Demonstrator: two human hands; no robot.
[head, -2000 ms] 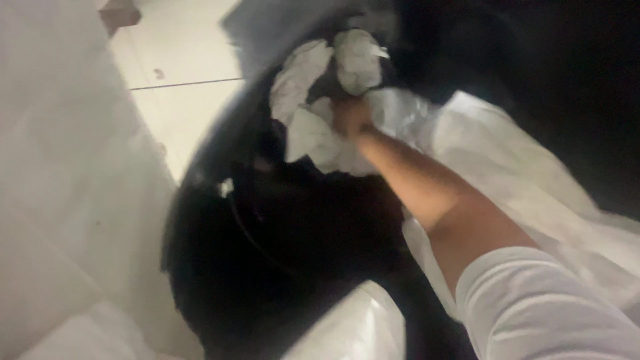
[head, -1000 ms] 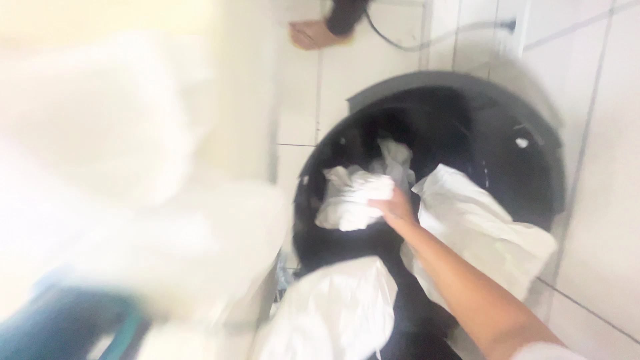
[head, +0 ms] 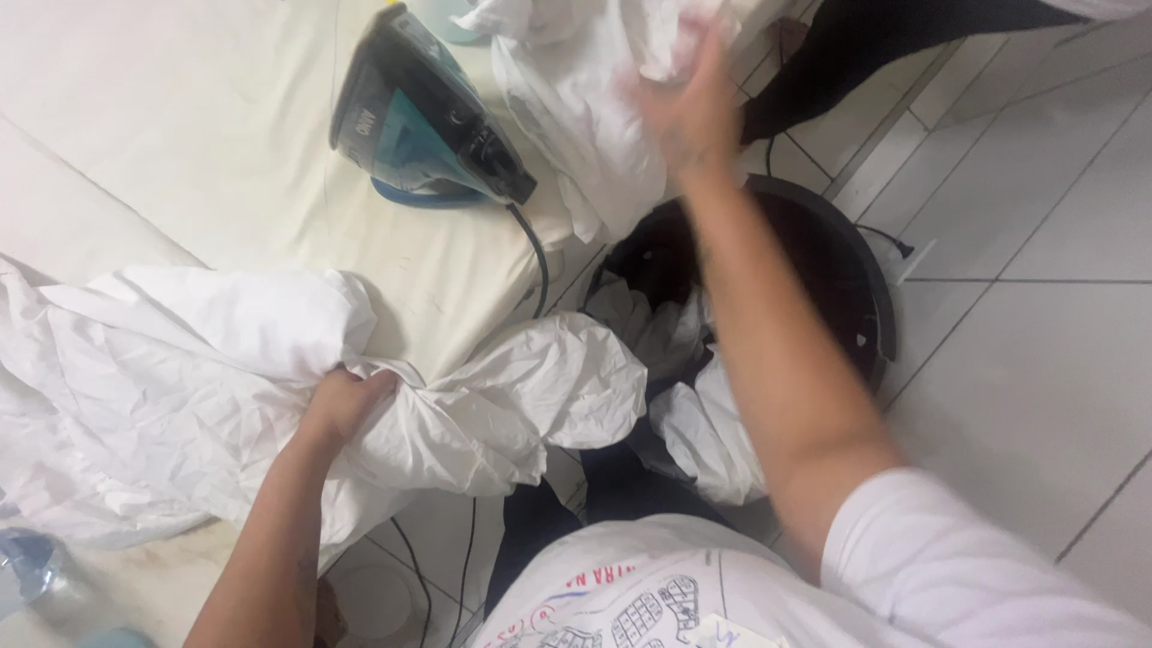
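Note:
My left hand [head: 346,400] grips a bunched fold of a large white cloth [head: 171,405] that lies over the near part of the padded table and hangs off its edge. Farther up, my right hand [head: 688,112], blurred, holds another crumpled white cloth [head: 585,117] at the table's far right edge. Between the two cloths stands a teal and black clothes iron [head: 423,117], tilted up on the table cover, its cord running off the edge. Below my right forearm is a round black tub [head: 877,297] with more white cloth [head: 706,432] in it and over its rim.
A cream cover [head: 225,207] lies on the table. At the lower left is a clear plastic bottle [head: 31,567]. Another person's dark-clothed leg [head: 828,72] is at the upper right. Cords run over the tiled floor [head: 1035,360] near the tub.
My right hand has moved from inside the tub up to the table edge with white cloth in it. The view has swung left, bringing the iron and my left hand into sight.

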